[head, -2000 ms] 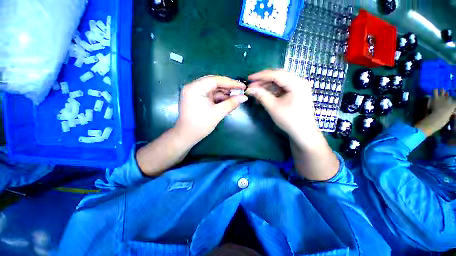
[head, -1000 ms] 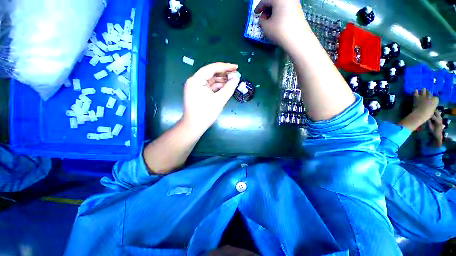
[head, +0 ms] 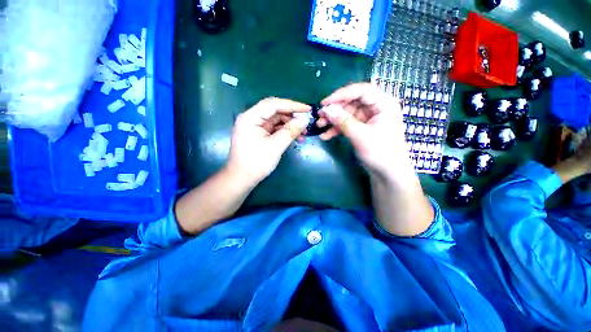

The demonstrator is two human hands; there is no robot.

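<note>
A round black unit [head: 315, 123] lies between my two hands, mostly hidden by the fingertips. My left hand [head: 262, 139] is at the unit's left side with thumb and index finger closed together; a small pale piece seems to be pinched there, too blurred to tell clearly. My right hand [head: 372, 126] is at the unit's right side with its fingertips curled against its top; whether it pinches a small part is hidden. A small blue tray [head: 377, 29] of tiny white parts stands beyond my hands.
A large blue bin [head: 159, 130] with white plastic pieces and a clear plastic bag [head: 52, 58] is at left. A grid tray [head: 421, 97], a red box [head: 486, 52] and several black units stand right. Another black unit [head: 212, 16] is upper left. A neighbour's blue sleeve [head: 528, 194] shows at right.
My right hand has come back from the small blue tray to the round black unit. My left hand stays beside the unit. The camera view has shifted slightly.
</note>
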